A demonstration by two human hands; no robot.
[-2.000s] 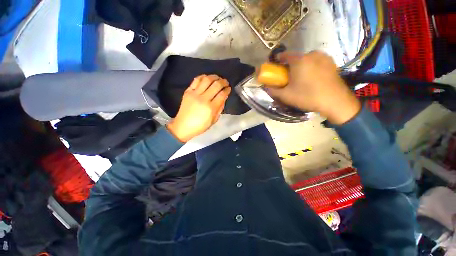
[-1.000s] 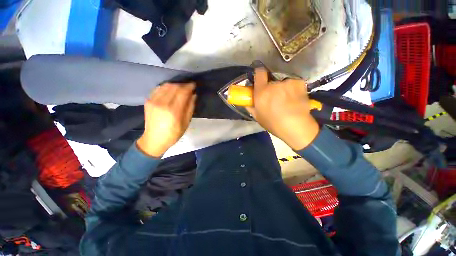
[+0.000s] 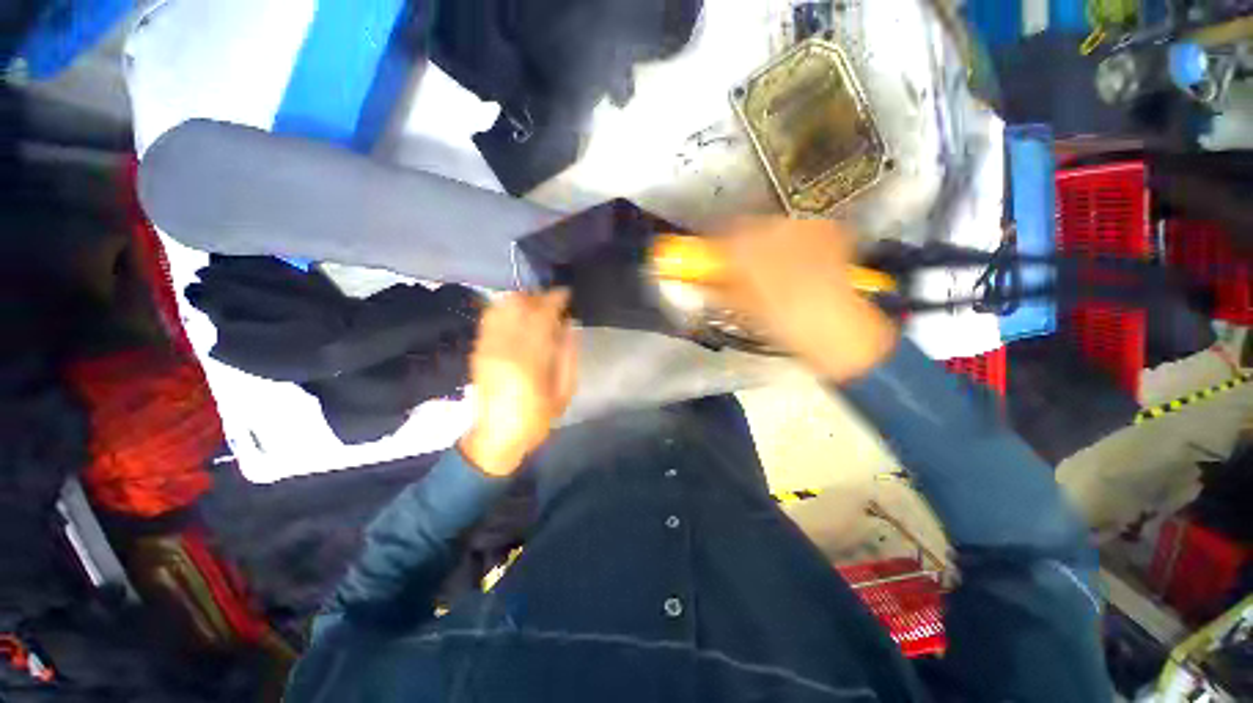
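Observation:
A black garment piece [image 3: 598, 261] lies over the right part of the long grey sleeve board [image 3: 344, 206]. My right hand [image 3: 797, 291] is closed around the yellow-orange handle of the steam iron [image 3: 691, 261]; hand and iron are blurred. The iron is at the right part of the piece, its sole hidden. My left hand [image 3: 522, 378] is at the near left edge of the piece, blurred. I cannot tell if its fingers grip the cloth.
The metal iron rest [image 3: 814, 127] is on the table's far side. Black garment heaps lie beyond [image 3: 550, 55] and nearer than [image 3: 316, 330] the board. Black hoses [image 3: 962, 275] trail right. Red crates [image 3: 1102, 261] stand at right, a red-orange bundle [image 3: 144, 426] at left.
The view has shifted, so the table sits differently. My left hand has moved off the top of the board to the near edge of the piece. My right hand still holds the iron over it.

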